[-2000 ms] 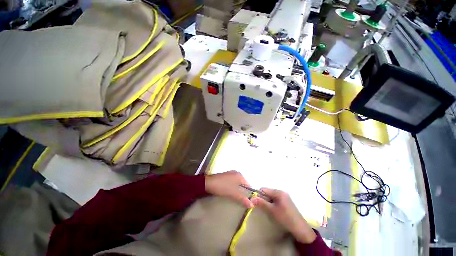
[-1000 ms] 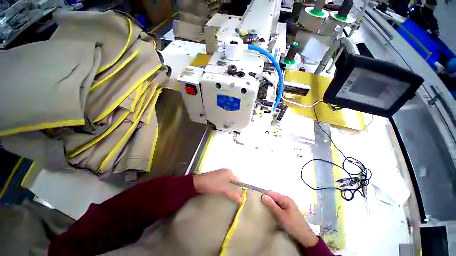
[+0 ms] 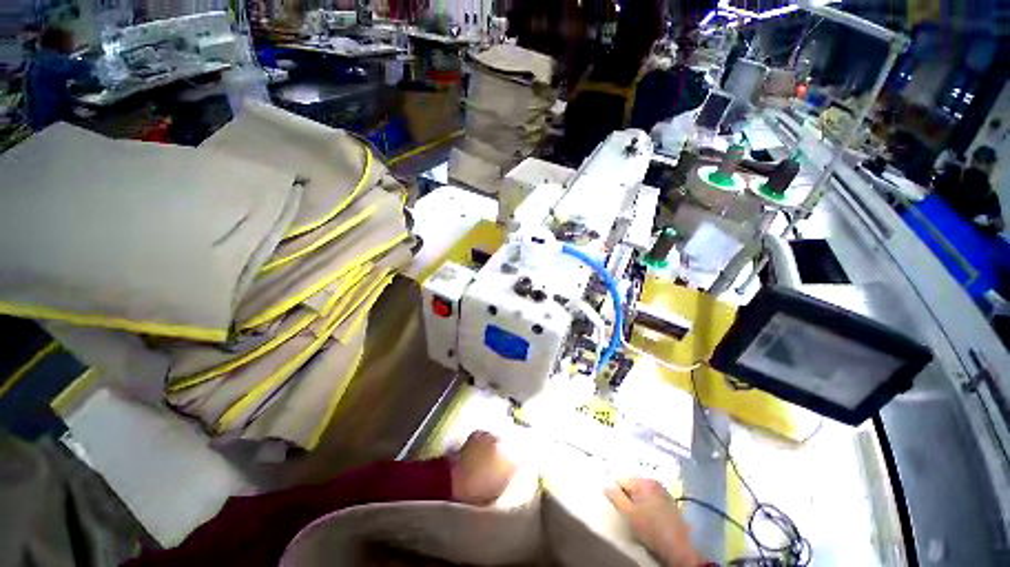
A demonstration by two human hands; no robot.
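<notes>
The khaki fabric piece [image 3: 426, 532] lies across the front of the machine bed, its far edge reaching under the bright light in front of the sewing machine [image 3: 512, 332]. My left hand [image 3: 484, 467] rests at the left of the fabric's far part, fingers partly lost in glare. My right hand [image 3: 653, 517] lies on its right side, fingers pointing forward. Both hands are on the cloth. The fabric's far edge and the needle area are washed out by the light, so any tool or fingertip grip there cannot be seen.
A folded pile of khaki pieces with yellow edges [image 3: 122, 238] stands at the left. The control panel [image 3: 820, 352] is at the right, with a black cable [image 3: 764, 537] below it. Thread cones [image 3: 725, 168] stand behind. People and workstations fill the background.
The view has tilted up, showing more of the factory floor. The cloth and both hands have moved forward from near my lap toward the machine head. The hands no longer pinch the visible yellow-bound edge.
</notes>
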